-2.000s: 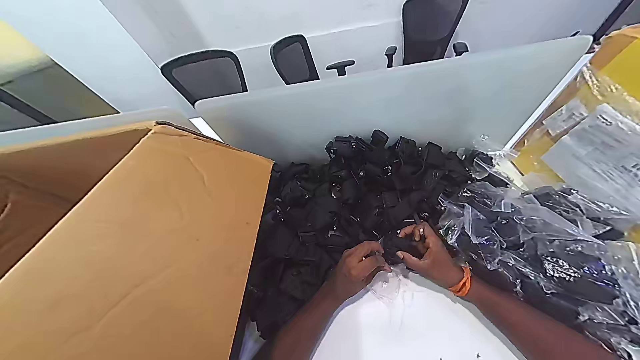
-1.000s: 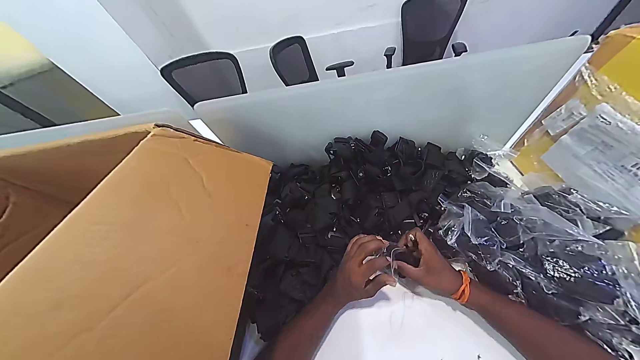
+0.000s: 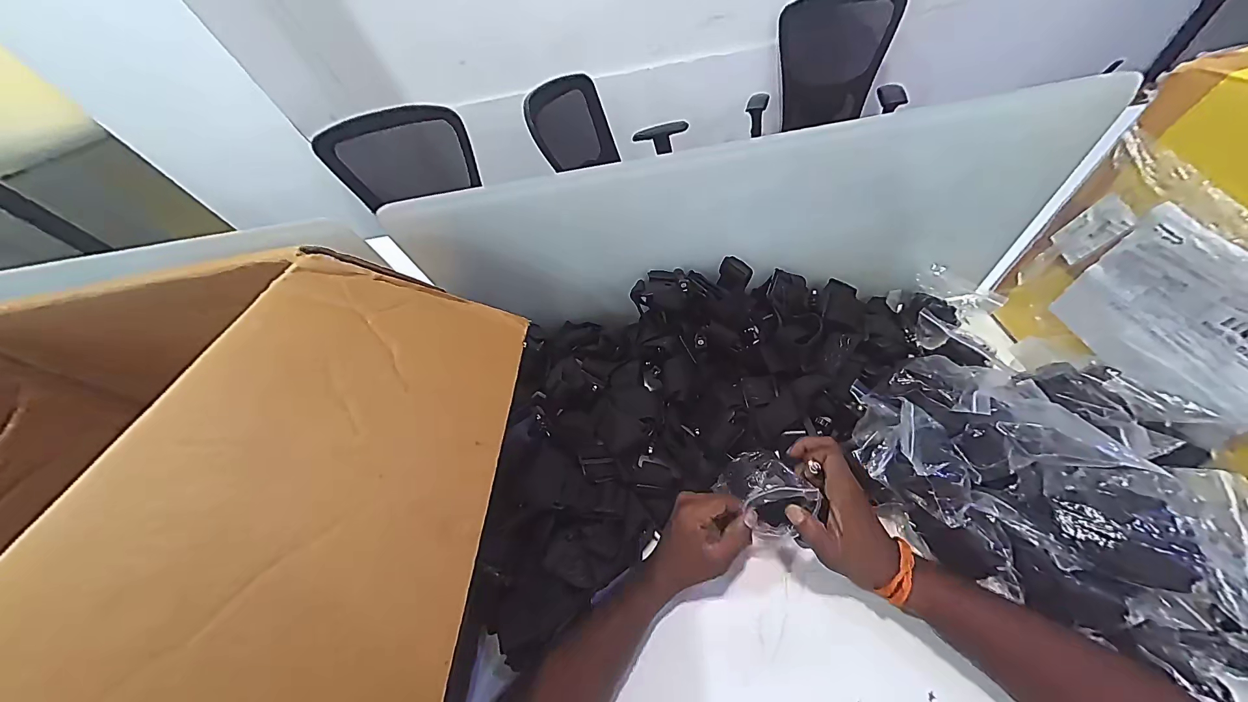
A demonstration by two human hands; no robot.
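A clear plastic bag (image 3: 765, 478) with a black item partly inside hangs between my two hands, above the near edge of the pile. My left hand (image 3: 704, 534) pinches the bag's lower left edge between thumb and forefinger. Around the black item and the bag's right side closes my right hand (image 3: 840, 512), with an orange band on its wrist. Just beyond the hands lies a heap of loose black fabric items (image 3: 702, 380) with small buckles or clips. Many clear bags holding black items (image 3: 1053, 487) are piled to the right. What exactly the held black item is cannot be told.
A big open cardboard box (image 3: 292, 487) stands at the left. A frosted partition (image 3: 760, 205) runs behind the heap, with black office chairs (image 3: 400, 156) beyond. At the right is a taped carton (image 3: 1033, 292) with printed sheets. A white surface (image 3: 780, 634) lies below my hands.
The clear bag now shows spread between my hands around the black item. Two seconds ago my fingers held a black item with clear plastic below it. My left hand has shifted a little.
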